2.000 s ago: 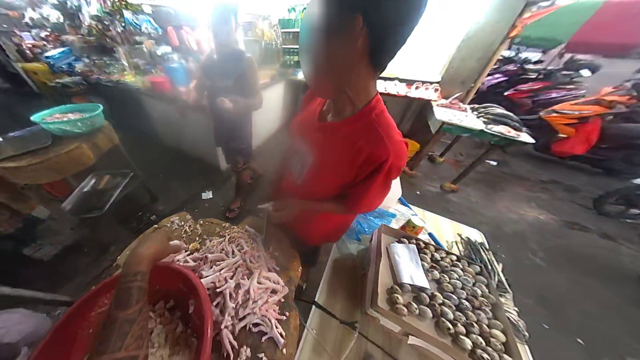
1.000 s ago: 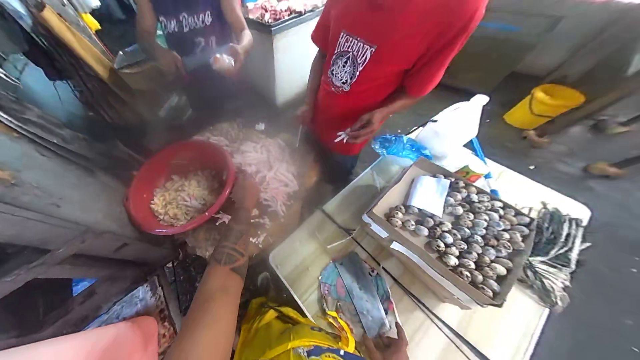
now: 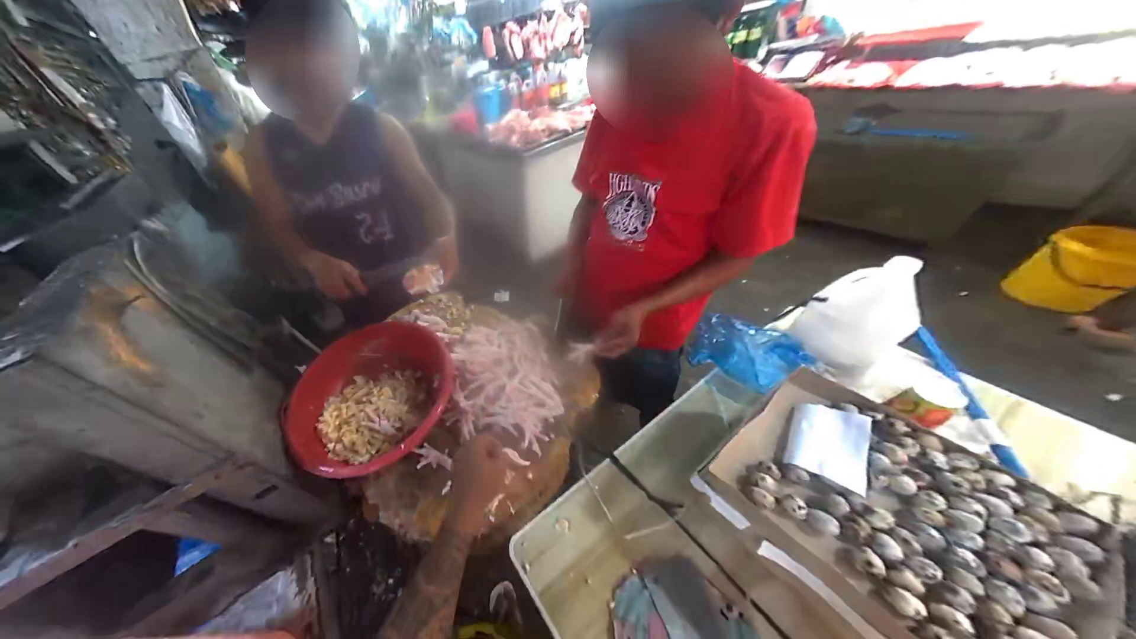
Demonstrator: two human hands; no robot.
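My left hand, at the end of a tattooed forearm, is over the near edge of a heap of pale chicken feet. Its fingers are blurred, and whether they hold a piece cannot be told. The heap lies on a round wooden chopping block. Left of it, a red plastic basin contains small yellowish pieces. On the pale tabletop at the bottom, a dark flat object rests against something patterned. My right hand is out of view.
A person in red and a person in a dark sleeveless shirt stand beyond the block, hands near it. At right are a cardboard box of speckled eggs, a white bag and a yellow bucket.
A hand seen beside the dark flat object one second ago is no longer visible. My left hand stays by the chicken feet. The view has shifted strongly.
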